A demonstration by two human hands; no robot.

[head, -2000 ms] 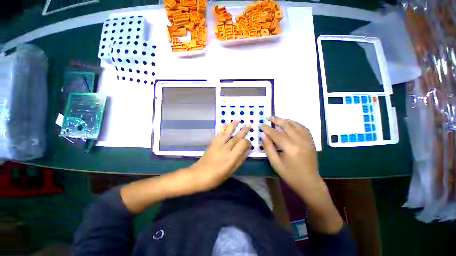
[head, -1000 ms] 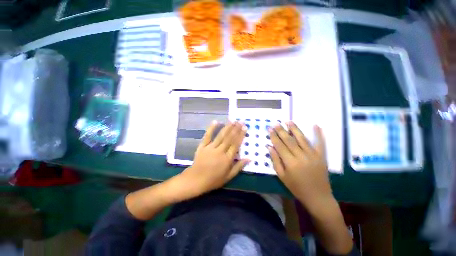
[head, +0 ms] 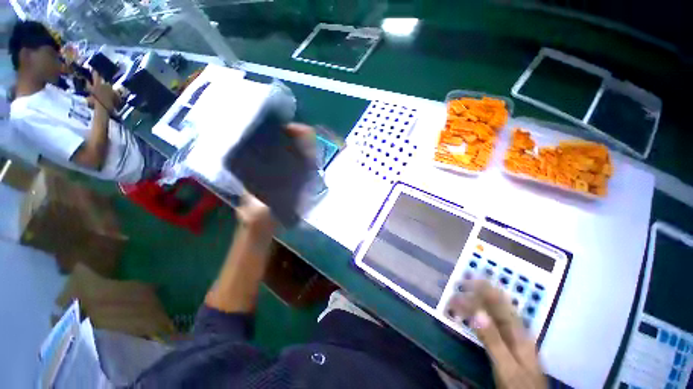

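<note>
My left hand [head: 254,210] holds a dark flat rectangular piece [head: 272,163], blurred, raised over the left end of the bench; its fingers are partly hidden behind it. My right hand [head: 494,323] is blurred over the lower part of the key area, fingers spread, with nothing seen in it. The white front housing [head: 367,247] lies on the dark jig in front of me. A white rubber keypad with dark dots sits in its key area [head: 518,283]. Green circuit boards [head: 327,152] show partly behind the dark piece.
Two clear tubs of orange keycaps [head: 473,133] [head: 558,162] and a dotted rubber keypad stack [head: 386,137] stand on white paper [head: 608,228]. A housing with blue keys [head: 657,349] lies right. Empty frames [head: 338,47] lie behind. A person [head: 57,125] works at far left; cartons [head: 64,216] stand below.
The view has turned left. My left hand has left the keypad and now holds the dark piece at the left. My right hand has lifted or shifted over the key area's lower part.
</note>
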